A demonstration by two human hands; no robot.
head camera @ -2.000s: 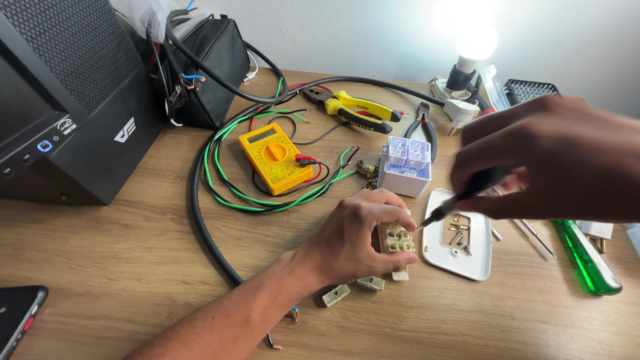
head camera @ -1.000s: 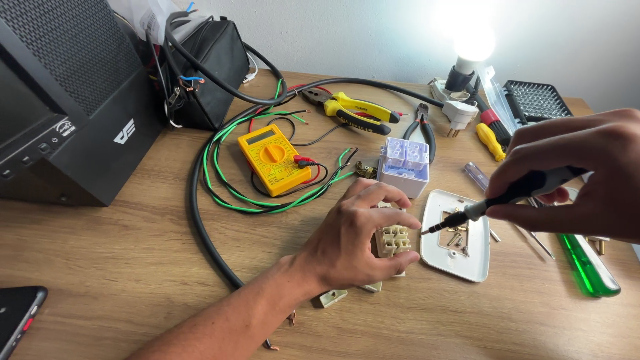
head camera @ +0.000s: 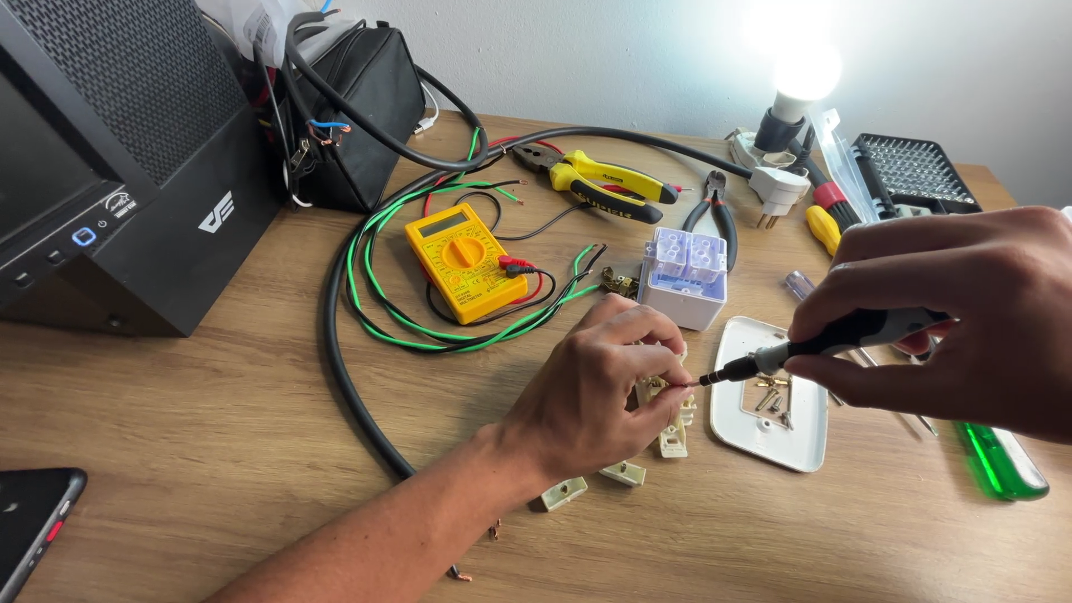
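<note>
My right hand (head camera: pixel 930 322) grips a black and grey precision screwdriver (head camera: pixel 791 352), its tip pointing left. At that tip, the thumb and fingers of my left hand (head camera: pixel 607 389) pinch together; a small coppery piece shows between them, too small to name. Under my left fingers lies a cream plastic block of switch or socket modules (head camera: pixel 674 440), partly hidden. Two loose cream modules (head camera: pixel 564 493) rest below my left wrist. Beneath the screwdriver is a white wall plate (head camera: pixel 727 427) holding several brass pieces and small screws (head camera: pixel 775 402).
Behind my hands are a clear and white plastic box (head camera: pixel 682 306), a yellow multimeter (head camera: pixel 494 285), green and black wires (head camera: pixel 419 337), combination pliers (head camera: pixel 599 184), cutting pliers (head camera: pixel 712 213) and a lit bulb (head camera: pixel 806 75). A thick black cable (head camera: pixel 337 368) curves at left. A green-handled tool (head camera: pixel 997 465) lies at right.
The screwdriver has moved left, so its tip meets my left fingertips. My left thumb and forefinger, apart over the cream block one second ago, are now pinched together.
</note>
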